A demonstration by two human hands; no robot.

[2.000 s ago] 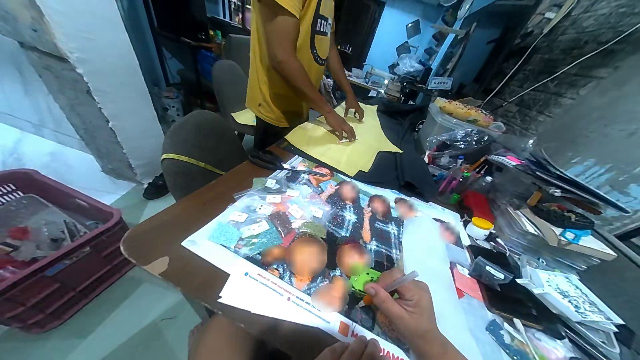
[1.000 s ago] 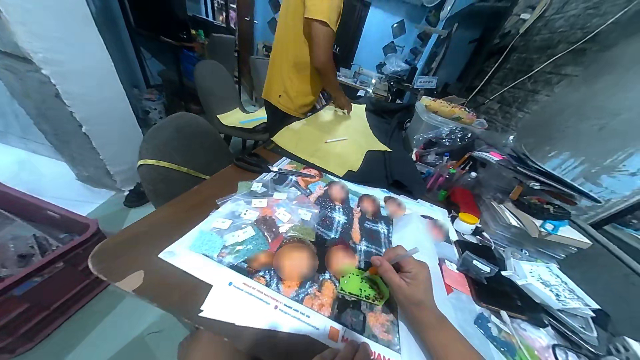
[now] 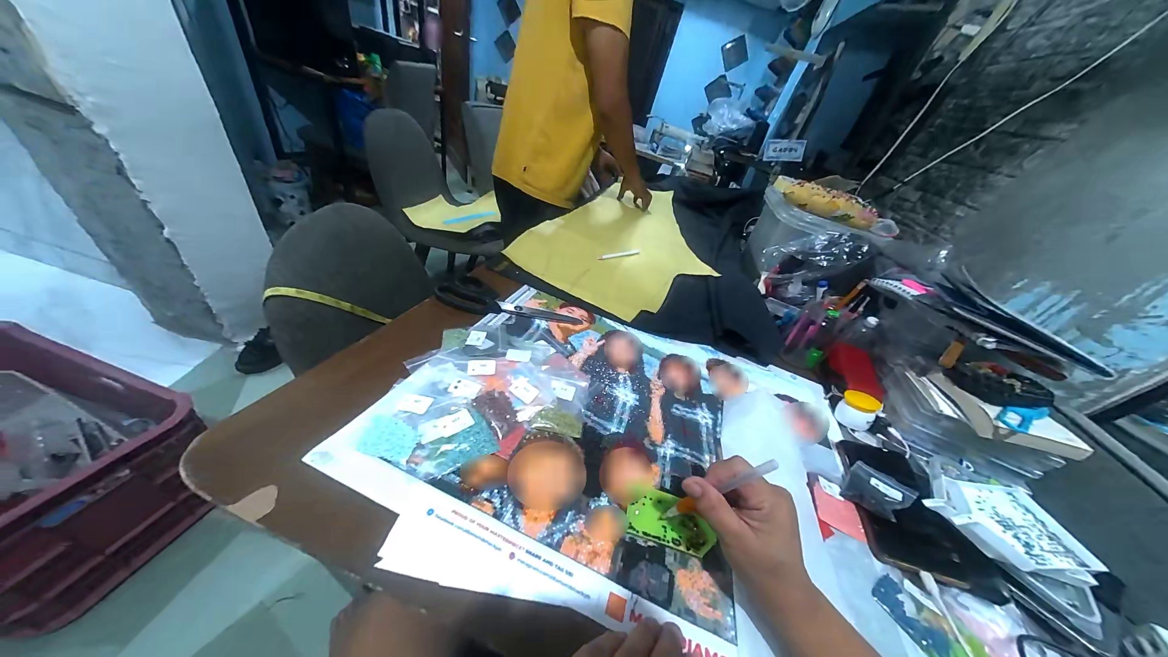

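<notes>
A printed group-photo canvas, probably a diamond painting (image 3: 689,415), lies on the brown table. My right hand (image 3: 753,511) holds a slim pen-like applicator (image 3: 735,476), its tip over a small green tray (image 3: 652,520) holding dark bits. The tray rests on the canvas's lower part. At the bottom edge of the view my left hand (image 3: 634,641) touches the canvas's lower border; only its fingers show, and whether it holds anything is unclear. Small labelled zip bags of coloured beads (image 3: 493,401) lie on the upper left of the canvas, near black-handled scissors (image 3: 511,306).
A person in a yellow shirt (image 3: 552,100) stands across the table, a hand on yellow pattern paper (image 3: 630,237) over black cloth. Clutter at right includes a phone (image 3: 903,547), a yellow-lidded jar (image 3: 860,409) and plastic cases. A maroon crate (image 3: 91,511) and a grey chair (image 3: 338,283) are at left.
The other person's hands have shifted on the yellow paper, where a white pen-like item now shows uncovered. My right hand stays at the green tray with the applicator.
</notes>
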